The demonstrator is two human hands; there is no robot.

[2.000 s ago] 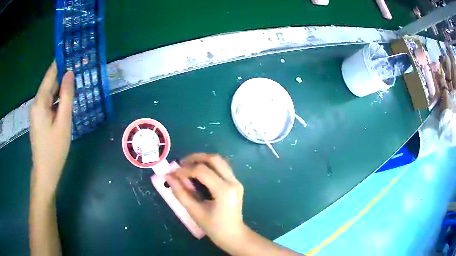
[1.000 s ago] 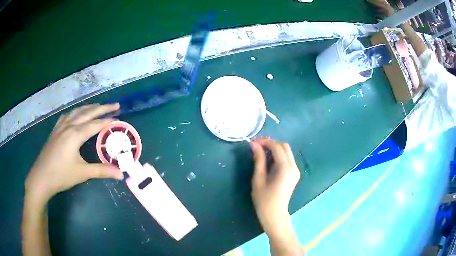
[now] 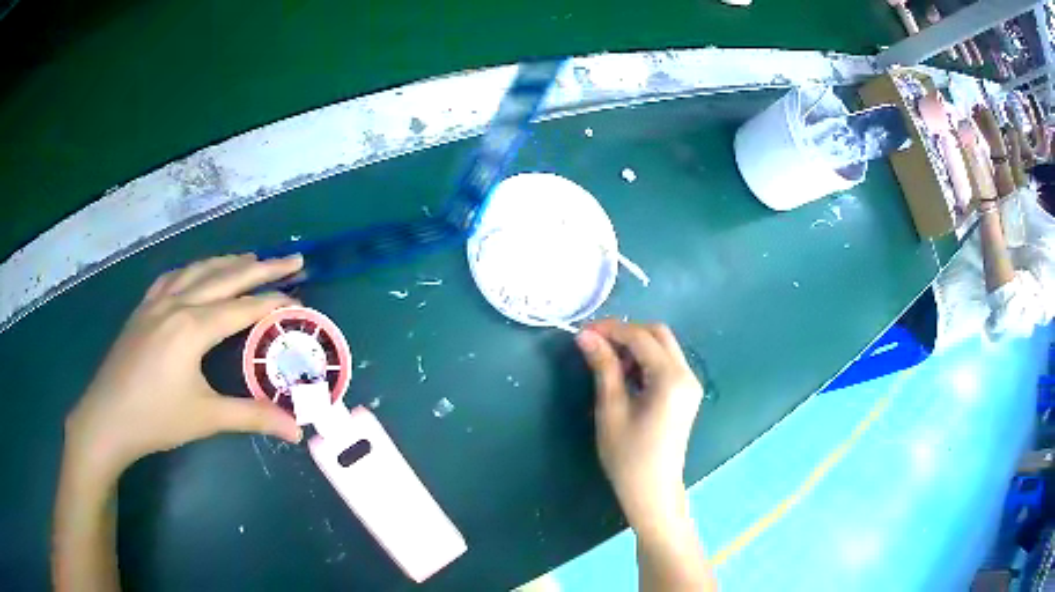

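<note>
A pink handheld fan [image 3: 388, 497] lies on the green bench, its round head up and left, its handle slanting down to the right. My left hand [image 3: 174, 370] curls around the left side of the fan head, thumb below and fingers above. A white paste dish [image 3: 544, 249] stands right of the fan. My right hand [image 3: 648, 405] pinches the end of a white stick [image 3: 563, 326] at the dish's lower rim; the other end is not clearly visible. A second white stick [image 3: 632, 271] rests at the dish's right side.
A blue tray strip [image 3: 382, 245], bent or blurred, lies behind my left fingers and extends across the pale rail [image 3: 197, 174]. A white tub [image 3: 781, 150] and a cardboard box [image 3: 920, 174] with pink parts stand at the right. Another person's arm [image 3: 995, 249] is beside the box.
My left hand has left the blue tray and moved onto the fan head. My right hand has gone from the fan to the stick at the dish. The tray has moved right, onto the bench and rail.
</note>
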